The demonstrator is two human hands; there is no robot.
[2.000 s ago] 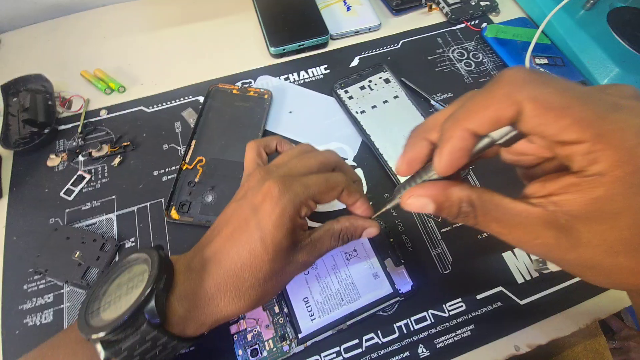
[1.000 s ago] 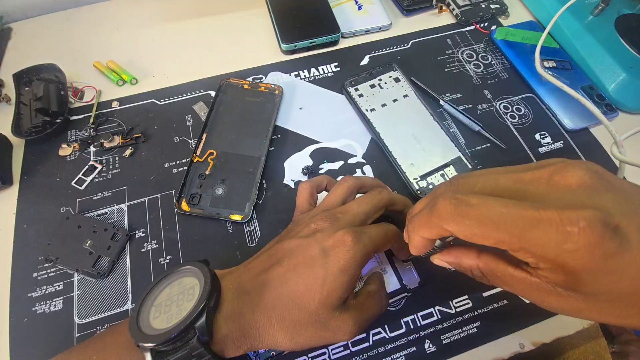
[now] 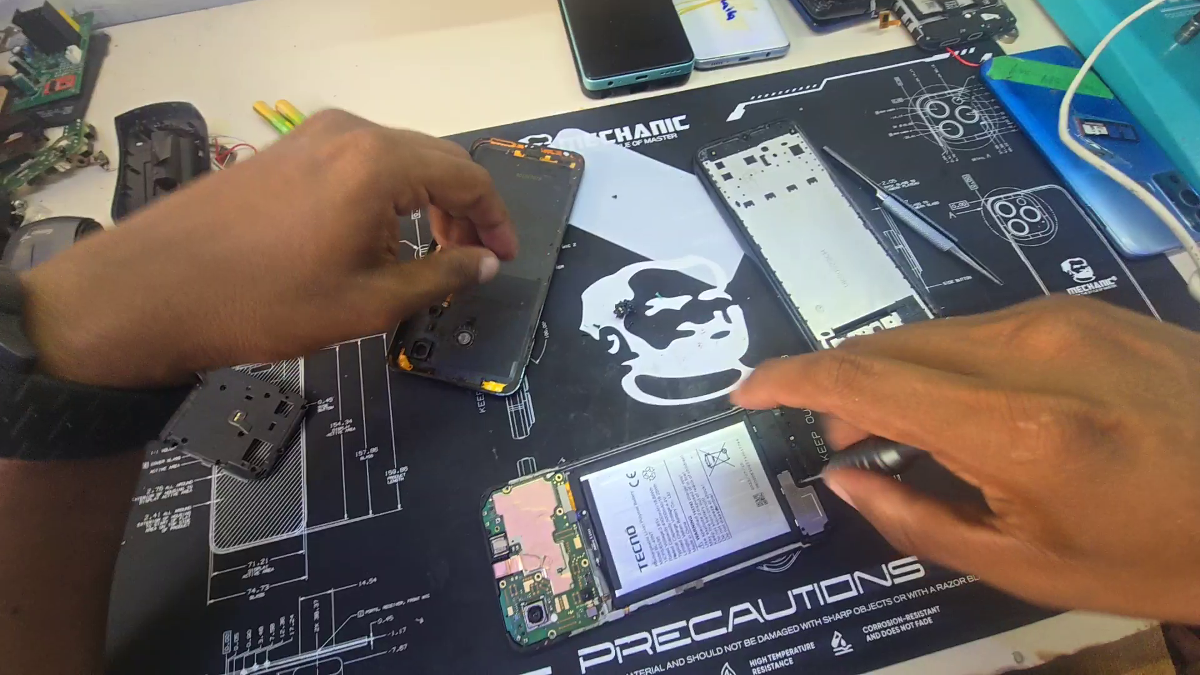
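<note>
My left hand (image 3: 375, 244) hovers over the phone's black back cover (image 3: 516, 272), thumb and fingers curled; whether something small is between them I cannot tell. My right hand (image 3: 984, 450) holds a dark, thin tool (image 3: 877, 457), partly hidden by the fingers, its tip near the lower end of an opened phone. That phone lies on its face, its Tecno battery (image 3: 689, 506) and green circuit board (image 3: 544, 558) exposed. Behind my right hand, a bare phone frame (image 3: 797, 216) rests on the black work mat (image 3: 441, 469). Tiny dark bits (image 3: 622, 307) lie on the mat's printed face.
Metal tweezers (image 3: 914, 220) lie right of the frame. A blue phone (image 3: 1078, 141) sits at the right under a white cable (image 3: 1078, 84). A dark phone (image 3: 626, 47) is at the back. A black plastic part (image 3: 239, 422) and loose electronics (image 3: 42, 75) are at the left.
My left hand has moved left, away from the opened phone and over the back cover. My right hand has shifted lower right, still with the tool. The battery and board are uncovered to view.
</note>
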